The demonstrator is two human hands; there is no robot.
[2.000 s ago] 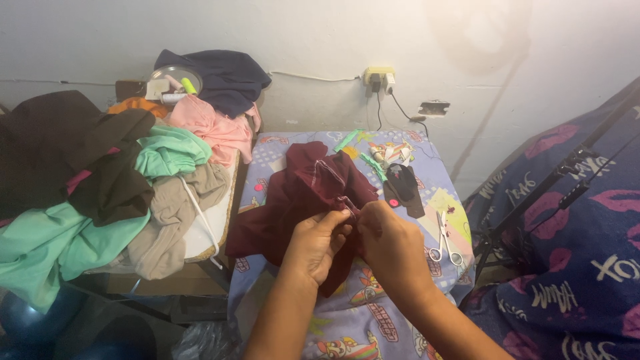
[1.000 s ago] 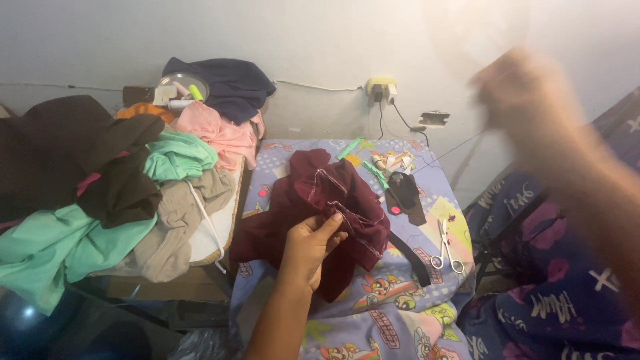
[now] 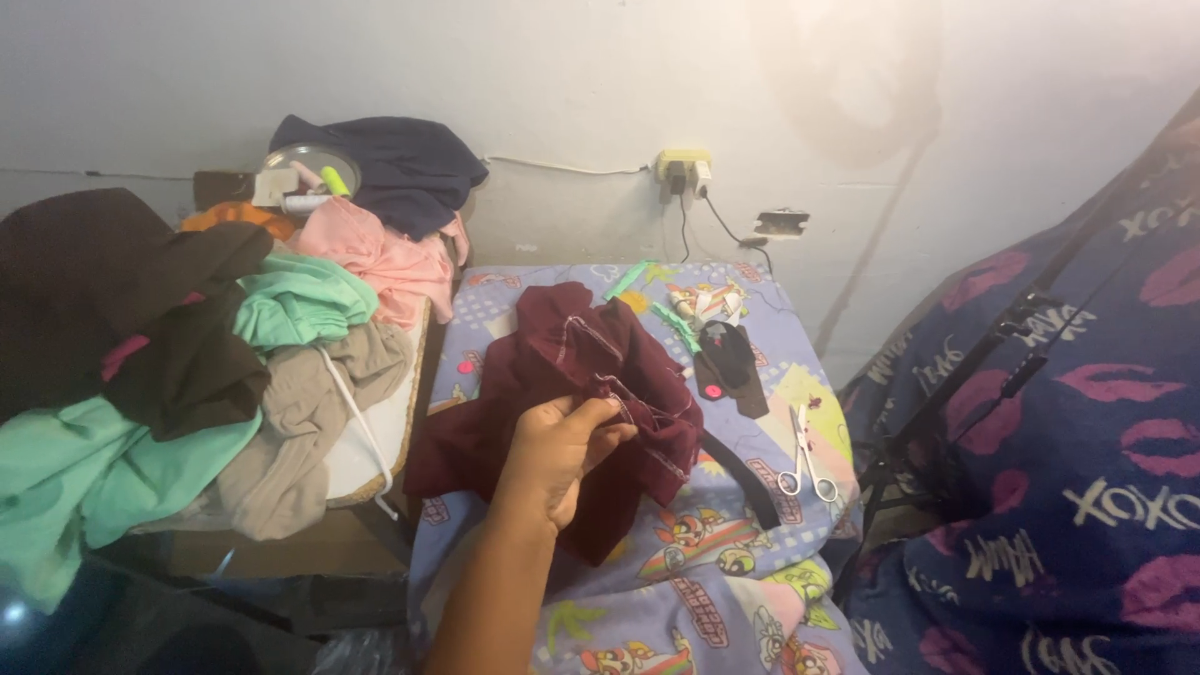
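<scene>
My left hand [image 3: 567, 450] pinches a seam of a maroon garment [image 3: 553, 347] between thumb and fingers. White stitching runs along the garment's edges. Beneath it lies a lilac cloth with cartoon print [image 3: 694, 544], spread over a table. Small scissors with white handles [image 3: 804, 464] rest to the right of the garment, with a black strap [image 3: 745, 478] between them. Near the garment's upper right are a dark piece of cloth [image 3: 729, 361] and a green strip [image 3: 677, 326]. My right hand is outside the view.
Piled clothes fill the left side, among them mint green cloth [image 3: 305, 300] and pink cloth [image 3: 370, 253]. Thread spools [image 3: 333, 181] sit by a round metal lid or dish. A wall socket [image 3: 684, 167] holds plugs with cords. Dark blue printed fabric [image 3: 1059, 450] and a black stand are at right.
My right hand was at the garment beside my left, then raised at the upper right, and is now out of view. My left hand keeps its pinch on the maroon garment.
</scene>
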